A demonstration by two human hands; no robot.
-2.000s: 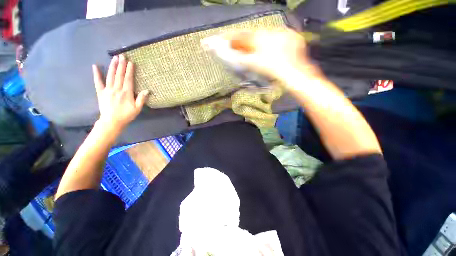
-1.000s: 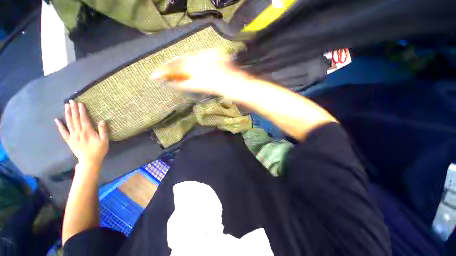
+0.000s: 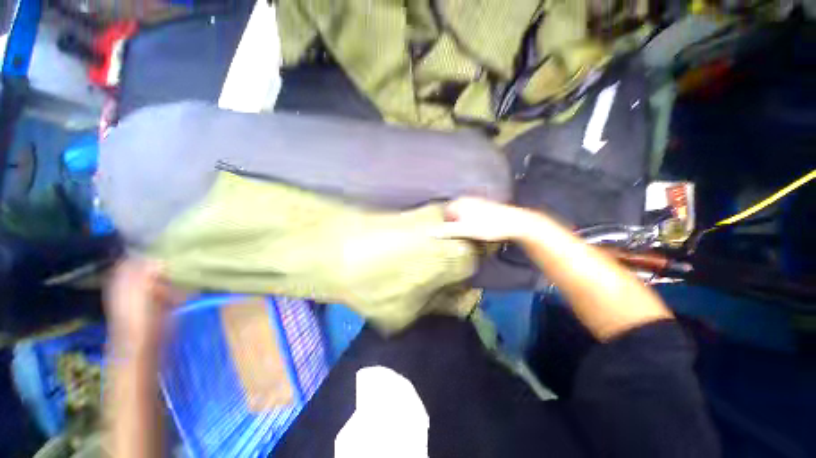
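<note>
The olive-green sleeve [image 3: 304, 241] lies partly over the front edge of the grey padded board [image 3: 197, 134]. It is blurred, and a smooth side shows. My left hand [image 3: 139, 286] is blurred at the sleeve's left end, with fingers closed on its edge. My right hand [image 3: 479, 219] grips the sleeve's right part near the board's right end. The steam iron [image 3: 626, 237] rests at the right, partly behind my right forearm, with its brown handle showing.
More olive-green cloth [image 3: 385, 54] with dark trim is heaped at the back of the table. A blue crate [image 3: 206, 376] stands below the board at the left. A yellow cord [image 3: 769, 201] runs off to the right. A white arrow [image 3: 600, 118] marks the black table cover.
The iron has gone from my right hand to the table's right end. The sleeve has moved toward me and shows a smoother side. Both hands now hold the cloth, and the view has shifted.
</note>
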